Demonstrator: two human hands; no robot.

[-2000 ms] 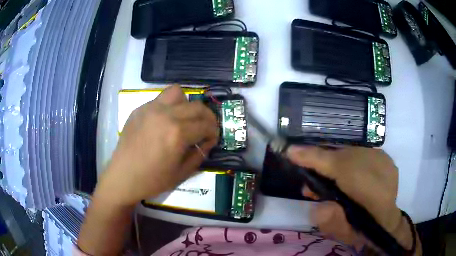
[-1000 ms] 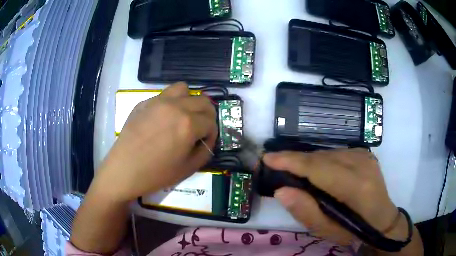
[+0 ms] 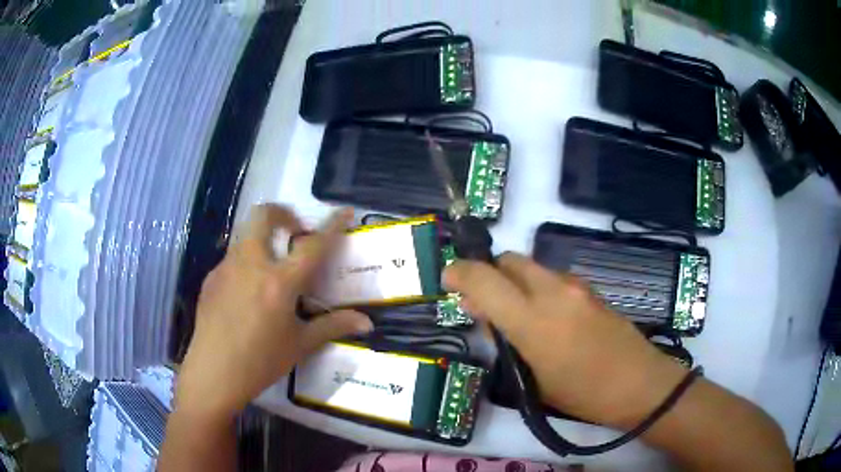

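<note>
A silver-white lithium battery (image 3: 373,267) with yellow edges lies slightly tilted over a power bank housing, its greenish end beside the green circuit board (image 3: 455,311). My left hand (image 3: 267,300) holds the battery's left end, with fingers at its upper edge and thumb at its lower edge. My right hand (image 3: 562,336) holds the black soldering iron (image 3: 475,238), its tip pointing up and away over the housing behind. My right fingertips are at the battery's right end and cover part of the board. The leads are mostly hidden. Another housing with a battery (image 3: 369,383) lies nearest me.
Black housings (image 3: 396,166) with green boards and cable loops lie behind my hands, and more housings (image 3: 604,267) stand in a column at right. A tall stack of white blister trays (image 3: 129,203) is at left. A black cup (image 3: 775,138) is at far right.
The view has shifted, so the bench things appear lower. My left hand has moved to the battery's left end, uncovering it. The iron has swung from the board to point away, and my right fingers have reached the battery.
</note>
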